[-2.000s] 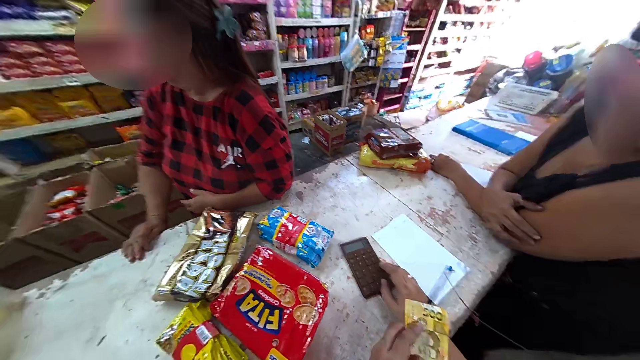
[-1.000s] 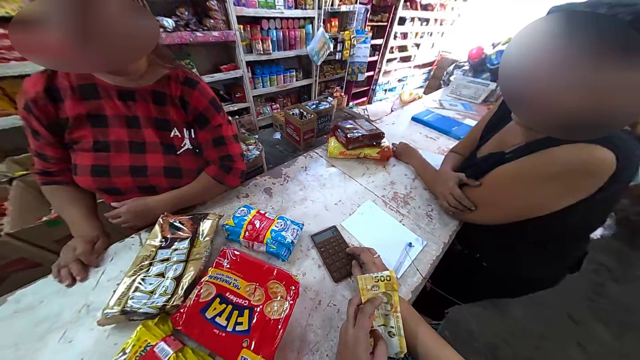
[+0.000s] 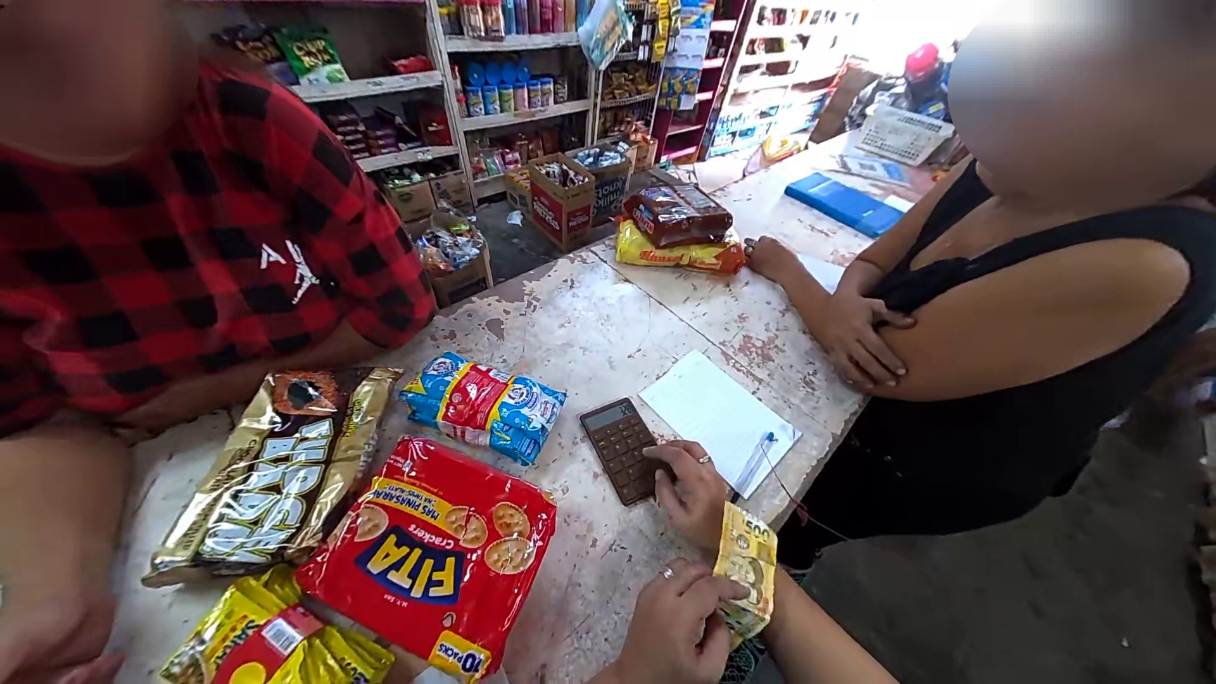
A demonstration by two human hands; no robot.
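My left hand (image 3: 674, 617), wearing a ring, holds folded yellow banknotes (image 3: 747, 570) over my right wrist. My right hand (image 3: 692, 489), also ringed, has its fingertips at the right edge and keys of a brown calculator (image 3: 622, 451) lying on the worn white counter (image 3: 589, 313). Just right of the calculator lies white paper (image 3: 712, 408) with a pen (image 3: 757, 456) on it. To the left are a red pack of Fita crackers (image 3: 437, 560), a blue and red bundle of packets (image 3: 484, 404), a gold and brown snack pack (image 3: 275, 475) and yellow packets (image 3: 275, 636).
A person in a plaid shirt (image 3: 218, 228) leans at the left; another in a black top (image 3: 1026, 361) rests an arm on the counter at right. Stacked brown and yellow packs (image 3: 679, 228), a blue folder (image 3: 844, 202) and a white basket (image 3: 902, 135) are farther back. Boxes (image 3: 560, 204) stand beyond the counter.
My right hand's fingers have shifted over the calculator. The banknotes remain in my left hand and are now tilted more over my right wrist. The view has turned and come closer.
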